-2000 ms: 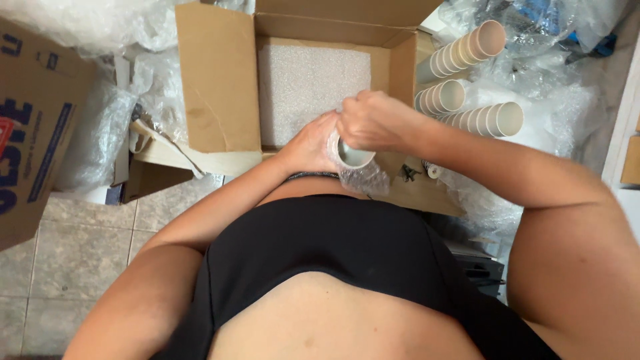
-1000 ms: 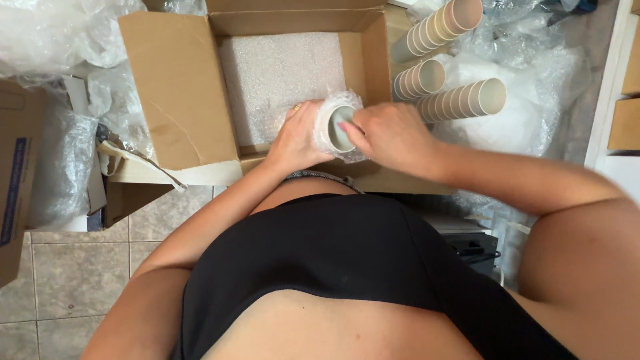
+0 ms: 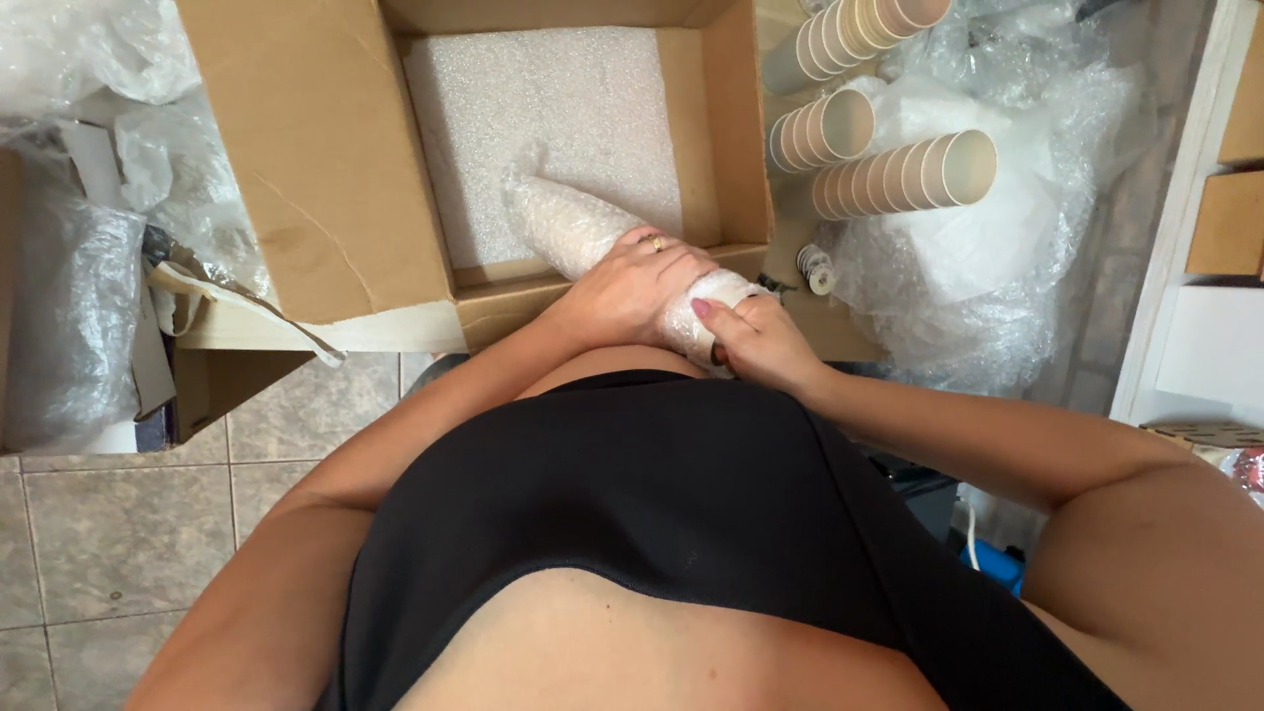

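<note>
A long roll in bubble wrap [image 3: 578, 222] lies slanted over the near edge of an open cardboard box [image 3: 736, 128]. My left hand [image 3: 642, 281] is closed around its middle. At its near end, my right hand [image 3: 760, 336] grips the rim, thumb on the outside and the other fingers partly hidden. What the wrap encloses is mostly hidden. White foam sheet [image 3: 553, 109] lines the box floor beneath the roll's far end.
Right of the box lie several stacks of cups [image 3: 908, 178], beside heaped clear plastic wrap [image 3: 987, 267]. Small spools [image 3: 817, 272] rest near the table's front edge. More plastic wrap [image 3: 74, 306] and a dangling pale strap [image 3: 247, 306] are at left.
The wrapped roll has tilted from showing its open end upward to lying lengthwise toward the box. My right hand has moved from the opening to the side of the near end.
</note>
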